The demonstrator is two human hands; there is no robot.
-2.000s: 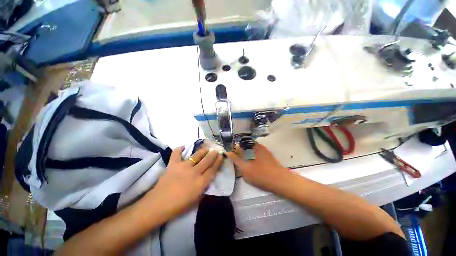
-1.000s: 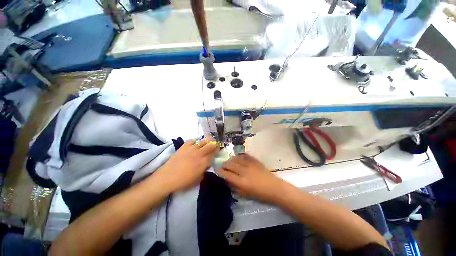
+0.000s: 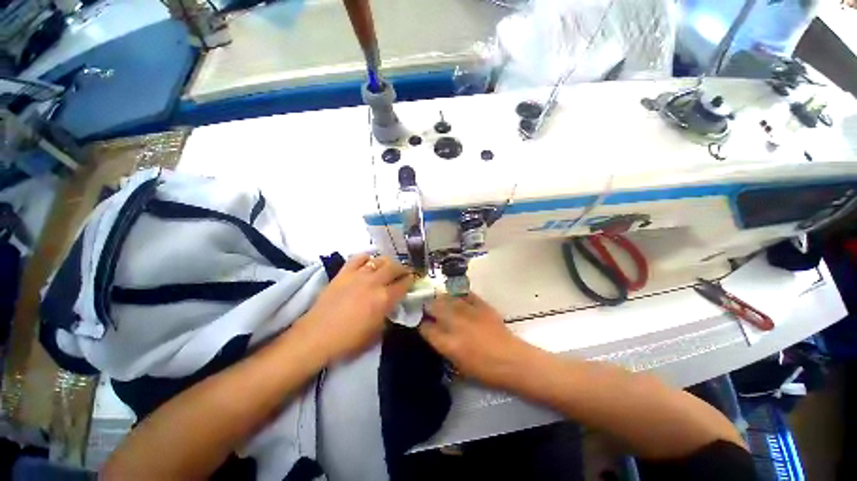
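Observation:
A pale grey garment body (image 3: 202, 256) with black panels and dark lines lies heaped left of the needle and hangs over the table's front edge. Its edge runs under the presser foot of the cream sewing machine (image 3: 601, 169). My left hand (image 3: 362, 293), with a ring on a finger, presses the cloth flat just left of the presser foot. My right hand (image 3: 467, 336) holds a small pale cloth edge in front of the foot, its fingertips bent on it. A black part of the garment (image 3: 413, 390) hangs below my hands. The needle tip is hidden.
Scissors with red and black loops (image 3: 606, 268) rest against the machine bed. Red-handled snips (image 3: 738, 305) lie on white paper at the right. Brown cardboard (image 3: 56, 225) lines the left table edge. A blue crate (image 3: 775, 451) is at the lower right. Clear plastic (image 3: 583, 42) lies behind the machine.
The view has shifted slightly. My right hand has moved from beside the presser foot to the cloth in front of it. The pale edge under my fingers shows less, and the black part below shows more.

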